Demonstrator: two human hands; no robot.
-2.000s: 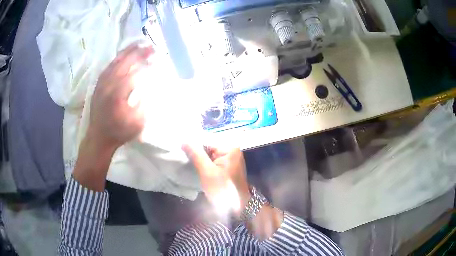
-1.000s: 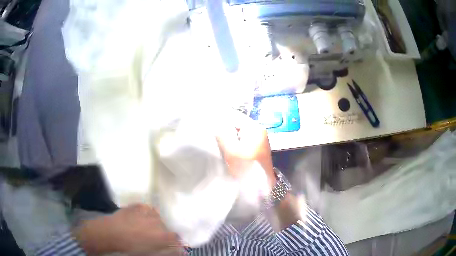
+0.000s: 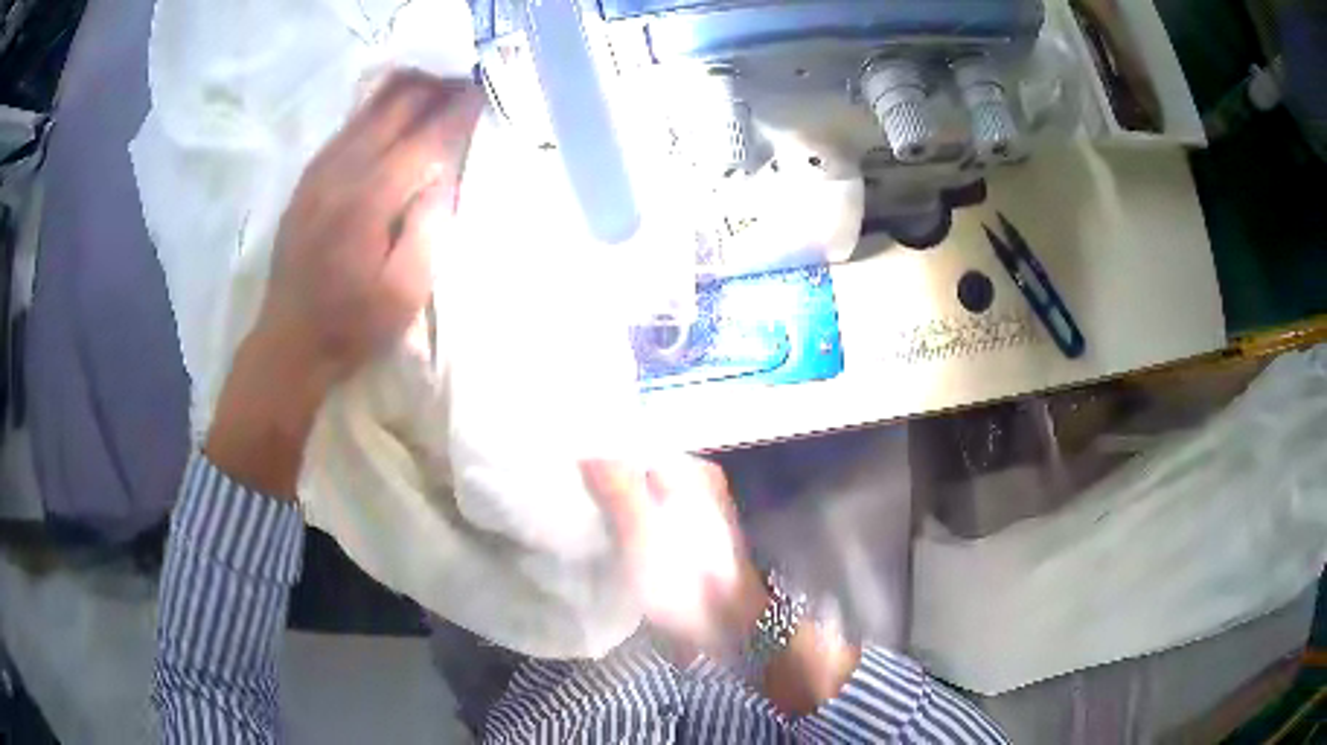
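A white to cream garment piece [image 3: 379, 473] lies left of the machine and hangs over the table's front edge. My left hand [image 3: 371, 218] lies on its upper left part, fingers towards the machine and bent; glare washes out the fingertips. My right hand [image 3: 677, 539] is at the table's front edge, below the blue front plate [image 3: 808, 328], with its fingers at the cloth's right border. Glare hides the needle area and most of the right fingers. The machine [image 3: 815, 102] is blue and white with ribbed dials.
Dark thread snips [image 3: 1036, 288] lie on the cream table [image 3: 1135, 277], right of the blue plate. A white tray [image 3: 1182, 109] is at the upper right. Grey-purple cloth [image 3: 95, 320] hangs at the left. White cloth [image 3: 1106, 582] lies at the lower right, below the table.
My left hand has moved from the lower left up onto the cloth beside the machine. My right hand has moved down and slightly left. The raised cloth now lies lower and flatter.
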